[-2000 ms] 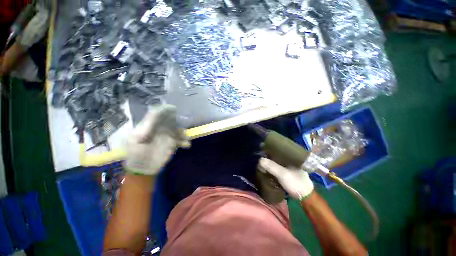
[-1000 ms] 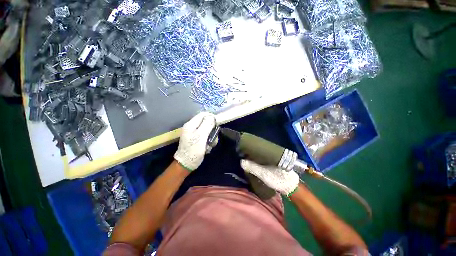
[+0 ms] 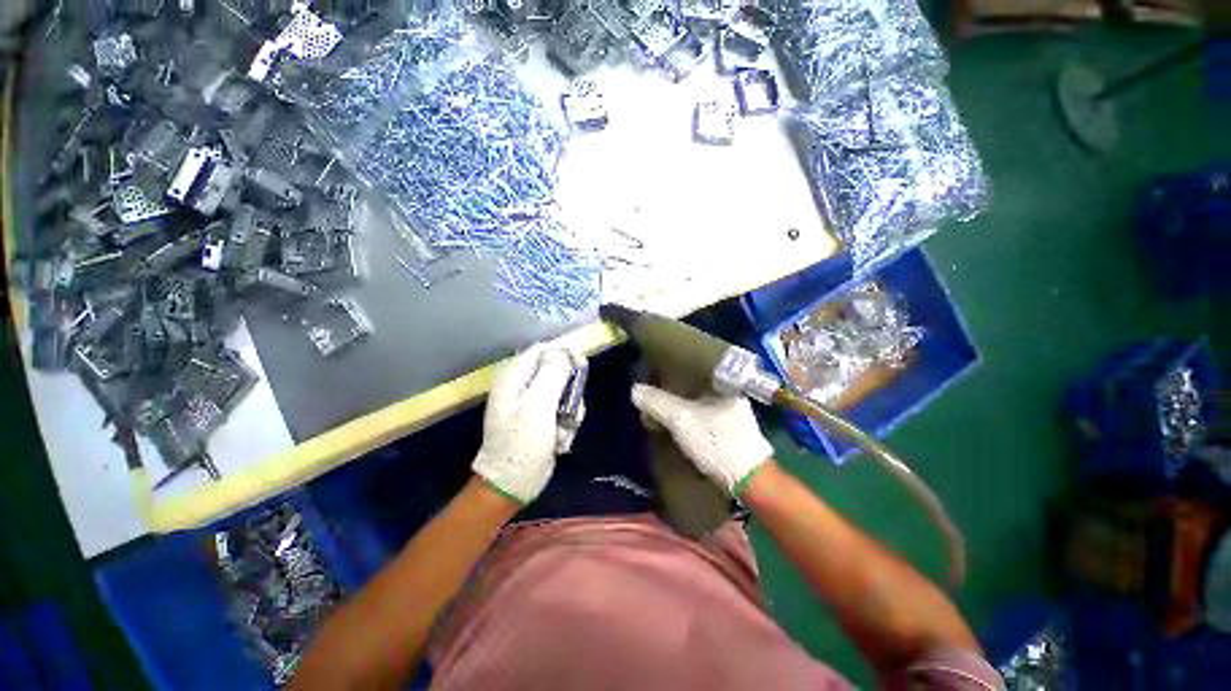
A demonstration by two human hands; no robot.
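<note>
My left hand (image 3: 527,416), in a white knitted glove, holds a small dark metal bracket (image 3: 572,402) just off the table's near edge. My right hand (image 3: 712,429), also gloved, grips the olive-green air tool (image 3: 682,354). The tool's dark nose points up and left, at the yellow table edge (image 3: 392,416) beside the pile of thin shiny pins (image 3: 473,162). A pin appears to stand at the nose tip; contact is not clear. The tan air hose (image 3: 878,459) leaves the tool's silver rear end.
A large heap of dark grey brackets (image 3: 189,243) covers the table's left. Clear bags of pins (image 3: 891,162) lie at the right end. Below the edge are a left blue bin (image 3: 162,607) with metal parts and a right blue bin (image 3: 932,365) with clear bags.
My left hand came back from the heap to the edge and now holds a bracket. The tool's nose swung from beside my left hand up toward the pins. The view shifted, moving the table left.
</note>
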